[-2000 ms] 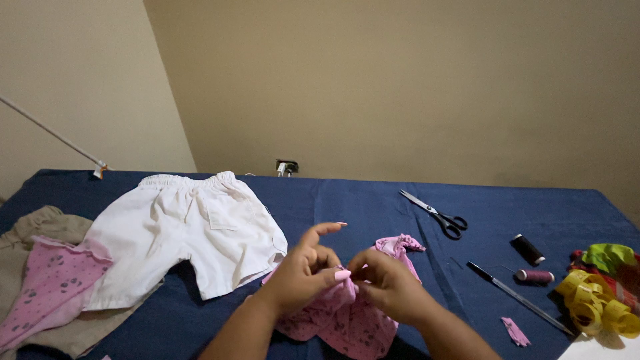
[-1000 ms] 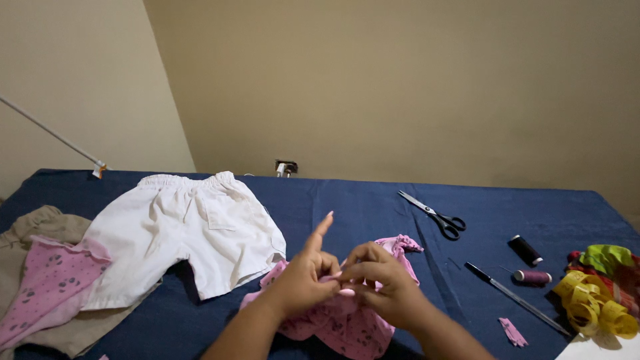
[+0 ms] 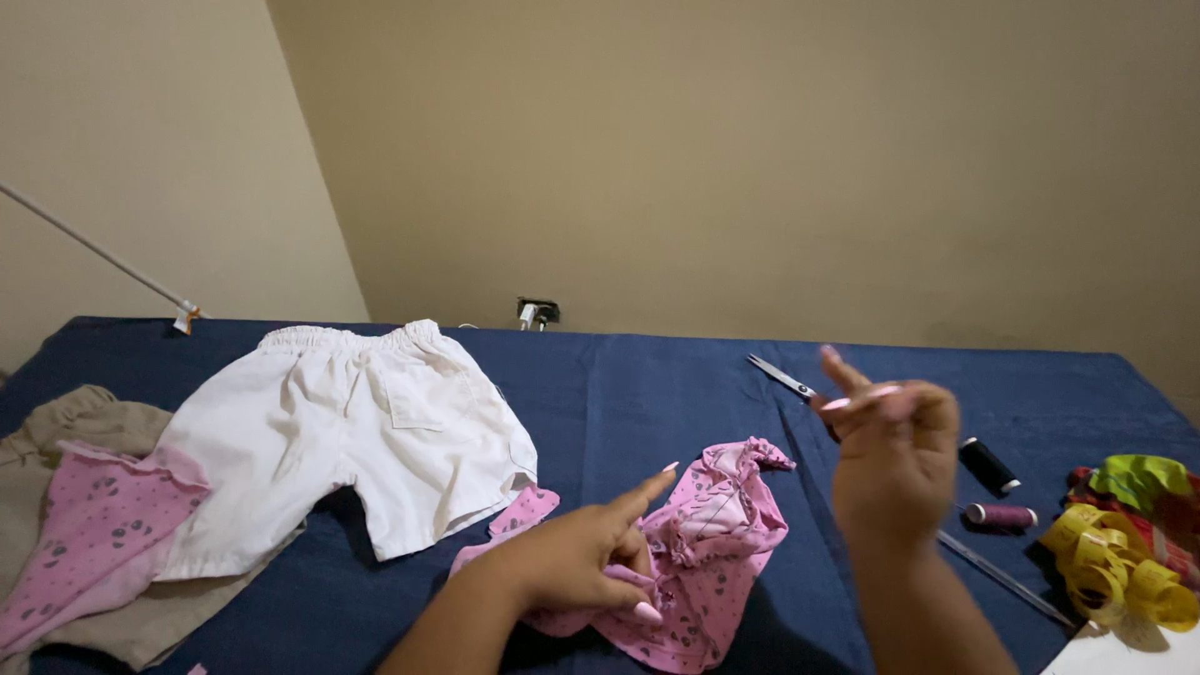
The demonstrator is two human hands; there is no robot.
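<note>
My left hand (image 3: 605, 558) pinches a fold of the pink printed fabric (image 3: 727, 581) between thumb and curled fingers, its index finger pointing out. The fabric lies bunched on the blue cloth at the front middle. My right hand (image 3: 891, 445) is raised to the right of it, thumb and fingertips pressed together; a needle or thread between them is too small to make out. Behind that hand the scissors (image 3: 780, 377) are partly hidden. A black thread spool (image 3: 989, 466) and a purple thread spool (image 3: 1001, 517) lie to its right.
White shorts (image 3: 352, 431) lie at left, over beige cloth (image 3: 89, 422) and beside another pink printed piece (image 3: 103, 534). At right are a pen (image 3: 1003, 577), a yellow measuring tape (image 3: 1097, 562) and red and green fabric (image 3: 1139, 483). A wall outlet (image 3: 538, 312) holds plugs.
My right hand has moved up and to the right, away from my left hand and the pink fabric; the two were together before. It now covers part of the scissors.
</note>
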